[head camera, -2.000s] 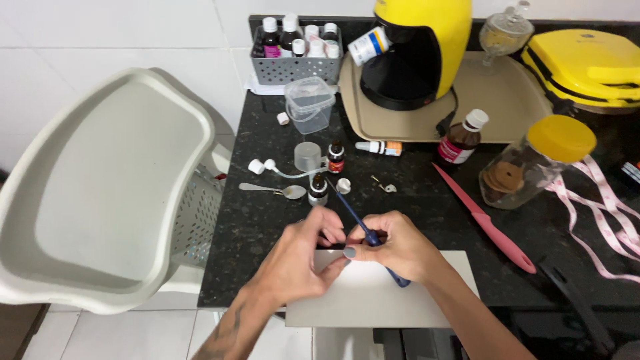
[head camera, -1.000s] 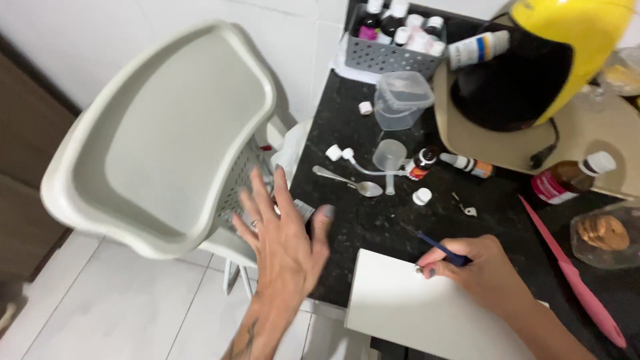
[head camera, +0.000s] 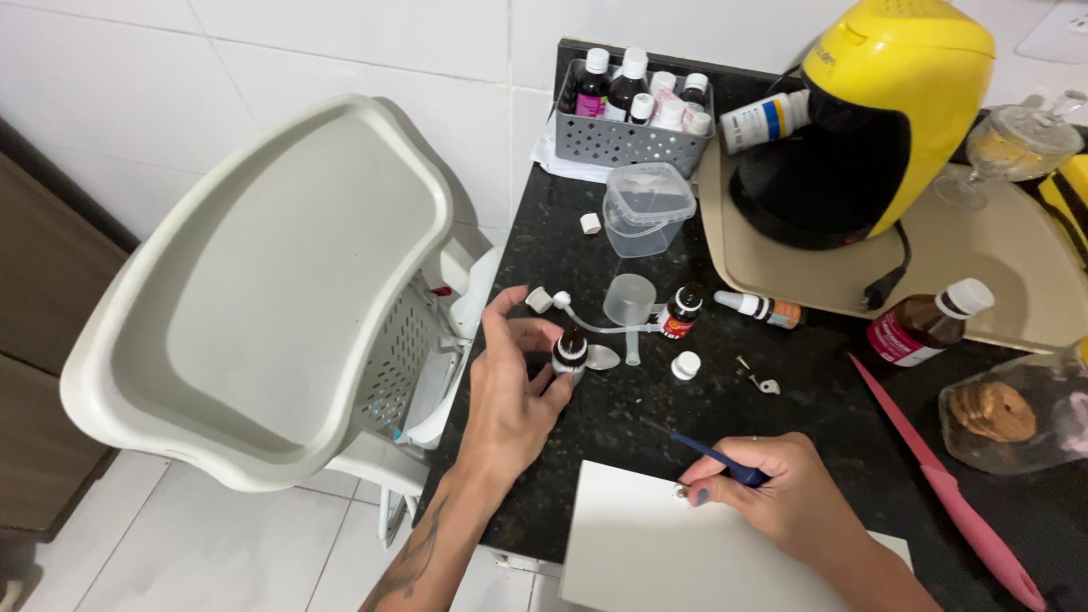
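My left hand has its fingers around a small dark dropper bottle standing on the black granite counter. In my right hand is a screwdriver with a blue handle, its shaft pointing up and left. The fingertips of that hand also touch a small metal and white fitting at the edge of a white panel. Beyond the hands lie a screw and a small white fitting. A white cap sits between them and the dropper bottle.
A spoon, red-labelled bottle, plastic tube and measuring cup lie close beyond my left hand. A pink knife and a cookie jar are at right. Behind stand a gray medicine basket and yellow coffee maker. A high chair adjoins the counter.
My left hand, open and raised over the counter's left edge a second ago, is now around the dark dropper bottle. The screwdriver remains in my right hand.
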